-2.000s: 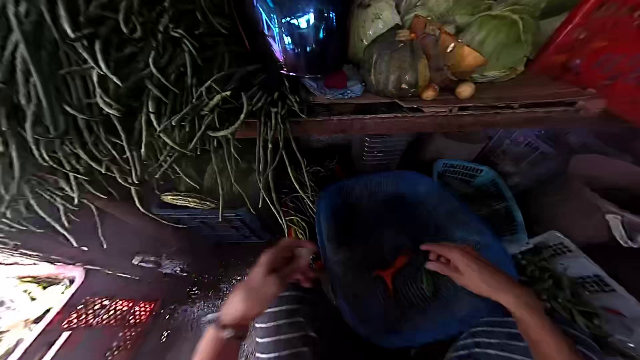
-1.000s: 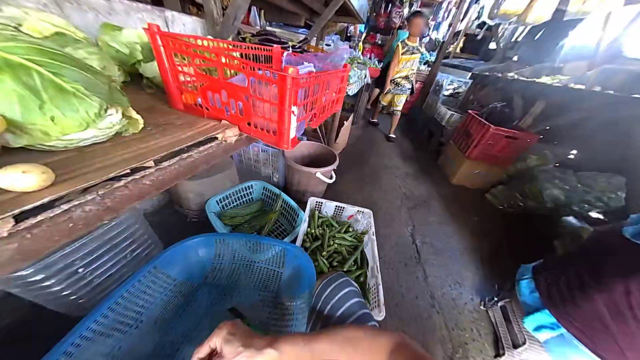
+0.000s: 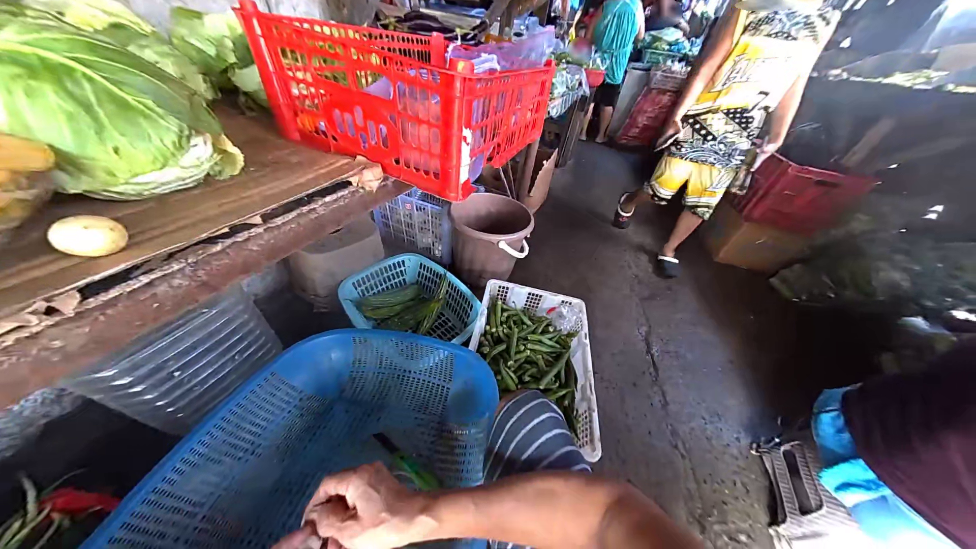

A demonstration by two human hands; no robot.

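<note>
My right hand (image 3: 362,507) is curled over the near part of a large blue plastic basket (image 3: 412,347), at the bottom of the view. Whether its bent fingers hold anything cannot be seen. A bit of skin at the bottom edge, touching or close to those fingers, may be my left hand; the rest of that hand is hidden. Inside the basket, just beyond my right hand, lies a slim dark and green object (image 3: 412,465), its kind unclear. Against the basket's far right side are a white crate (image 3: 589,366) of okra (image 3: 530,347) and a light-blue basket (image 3: 351,290) of long green vegetables (image 3: 404,305).
A wooden shelf (image 3: 175,221) at left bears cabbage (image 3: 99,107), a pale round vegetable (image 3: 88,235) and a red crate (image 3: 358,114). A brown bucket (image 3: 488,259) stands below. A person in yellow patterned clothes (image 3: 709,114) is in the aisle; another in dark clothing (image 3: 923,435) is close at right.
The view has swung far up and to the right. The person in yellow has come nearer along the aisle. Two seconds ago both my hands showed apart at the blue basket.
</note>
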